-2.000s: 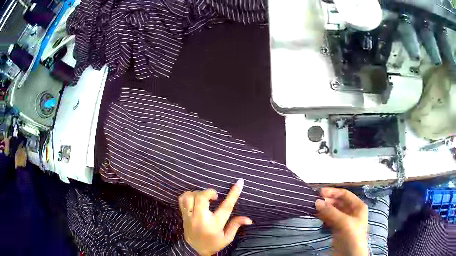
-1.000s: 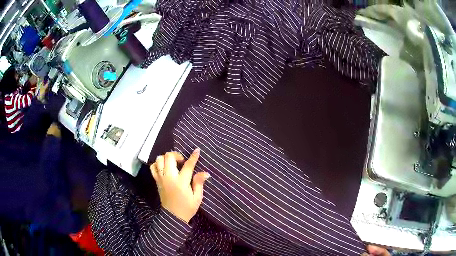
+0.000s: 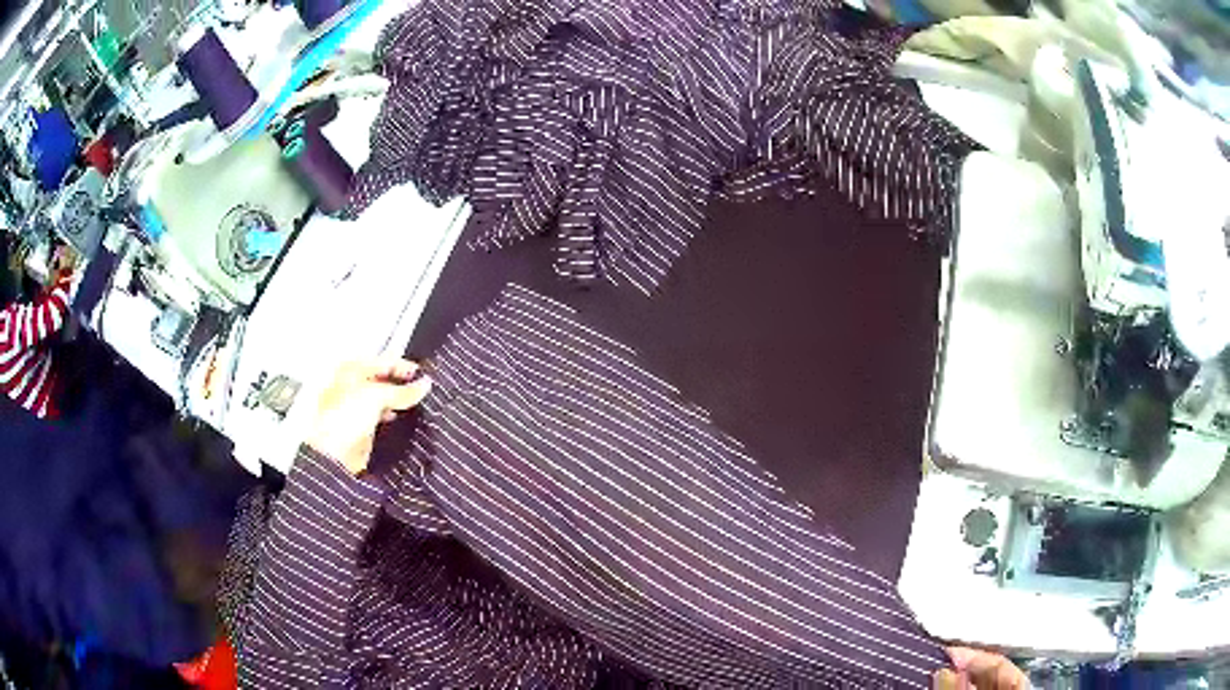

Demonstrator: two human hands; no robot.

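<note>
A long striped dark purple piece, which looks like a sleeve (image 3: 607, 472), lies spread over the dark cloth-covered surface (image 3: 809, 351), wide at the left and tapering to the lower right. My left hand (image 3: 362, 404) is at its wide left end, thumb and fingers together at the edge; whether cloth is pinched between them is hard to tell. My right hand (image 3: 985, 670), cut off by the bottom edge, holds the narrow end. The overlock machine (image 3: 1018, 324) stands at the right, with its dark needle area (image 3: 1126, 391) apart from the piece.
A crumpled striped garment pile (image 3: 648, 108) lies at the back. A neighbouring white machine (image 3: 202, 216) with dark thread cones (image 3: 216, 78) stands at the left. More striped cloth (image 3: 459, 607) hangs below the piece. A person's red-and-white striped sleeve (image 3: 30, 351) shows at far left.
My left hand has moved from over the piece to its left end. The view has turned left since the first frame. My right hand stays at the narrow end.
</note>
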